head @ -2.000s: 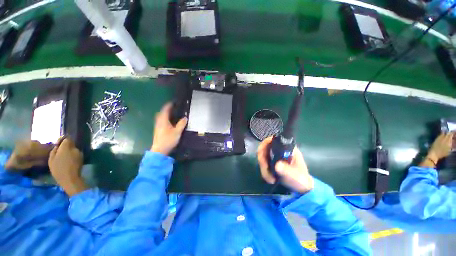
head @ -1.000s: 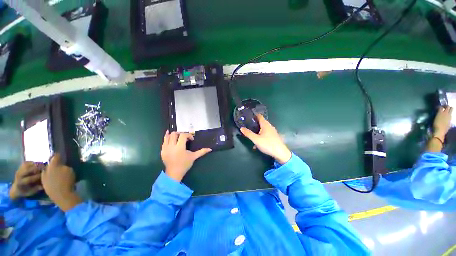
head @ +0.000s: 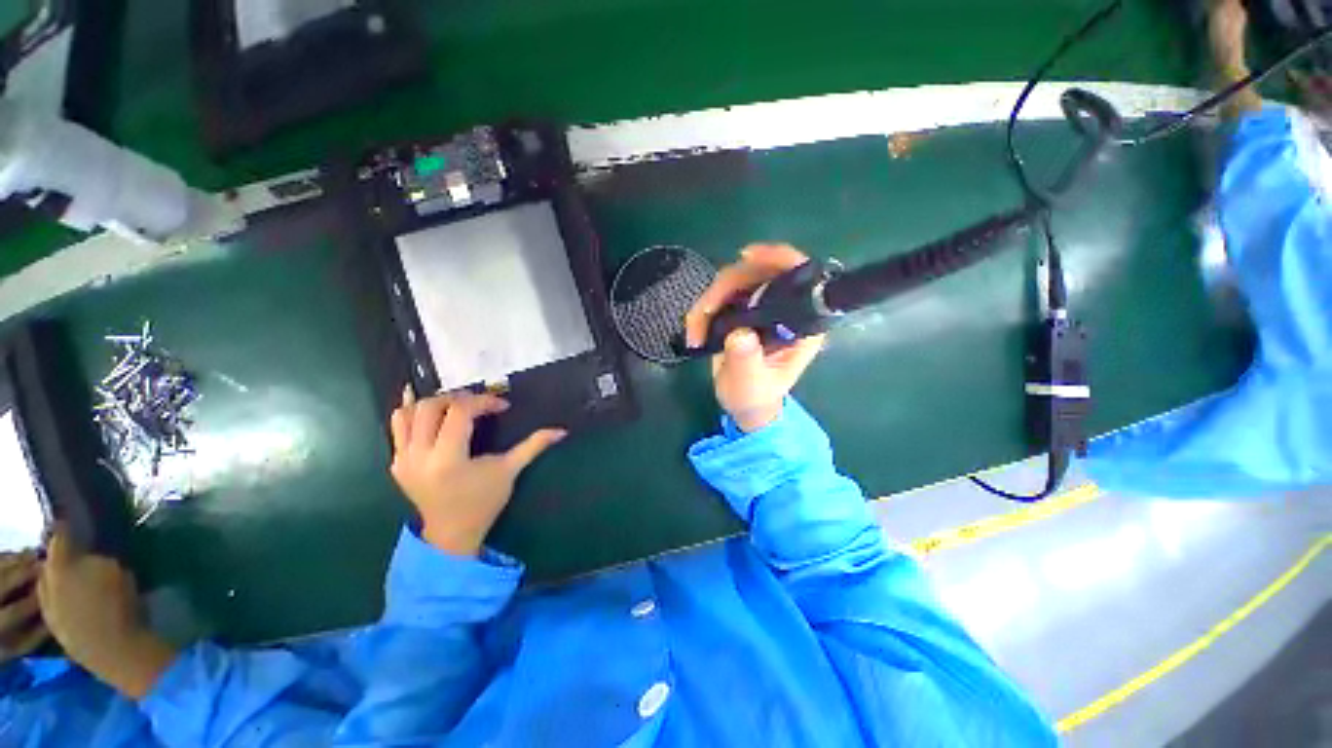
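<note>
A black tablet unit (head: pixel 596 383) lies open on the dark green bench, with a silver rectangle (head: pixel 497 292) in its middle and a circuit board (head: pixel 453 168) at its far end. My left hand (head: pixel 456 456) rests on the unit's near edge, fingers apart, holding nothing visible. My right hand (head: pixel 760 358) grips a black electric screwdriver (head: pixel 789 304), held nearly level, its front end pointing left over the near right rim of the round screw tray (head: pixel 655 300). The fingers hide part of the grip, and the bit tip cannot be made out.
A pile of small metal parts (head: pixel 143 417) lies left. A neighbour's hands (head: pixel 95 607) touch another unit at the left edge. A white post (head: pixel 102 183) stands by the pale rail (head: pixel 774 132). A black box with a white band (head: pixel 1058 387) lies right. Another person's arm (head: pixel 1278 278) reaches toward the conveyor.
The screwdriver has tipped from upright over the tray to nearly level, its cable end swinging right. My left hand stays on the near edge. The view has turned and shifted; the right neighbour's arm now reaches away.
</note>
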